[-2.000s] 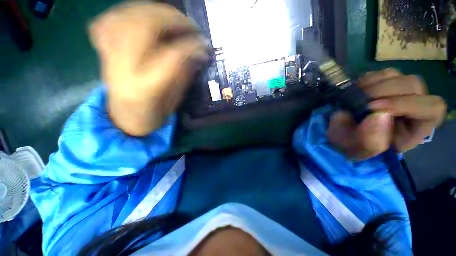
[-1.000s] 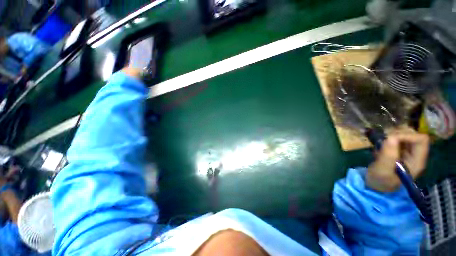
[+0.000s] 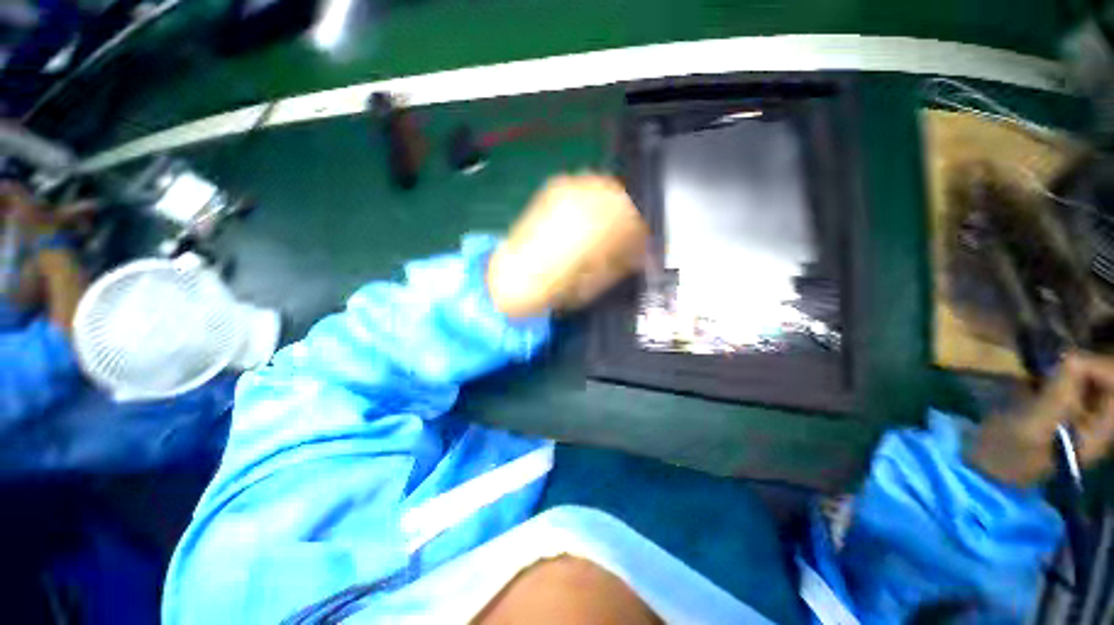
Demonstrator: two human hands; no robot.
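A thick black holding tray (image 3: pixel 726 380) lies on the green bench in front of me. It holds an open tablet (image 3: pixel 737 202) with a bright silvery back and a circuit board along its near edge. My left hand (image 3: pixel 572 244) is at the tray's left edge, blurred, fingers curled; its fingertips overlap the edge and its grip is unclear. My right hand (image 3: pixel 1048 421) is at the far right, blurred, shut on the soldering iron (image 3: pixel 1068 458). The iron points up over the scorched wooden rest board (image 3: pixel 959 348); its tip is too blurred to place exactly.
A white strip (image 3: pixel 550 81) crosses behind the tray. Dark blurred objects (image 3: pixel 401 144) lie left of the tray. A white desk fan (image 3: pixel 159 327) stands at left, near another person's arm (image 3: pixel 59 275). A dark round grille is partly visible at the right edge.
A second ago my left hand was at a tray beyond the white strip; now a tray with a tablet lies in front of me, beside that hand. My right hand stays by the rest board.
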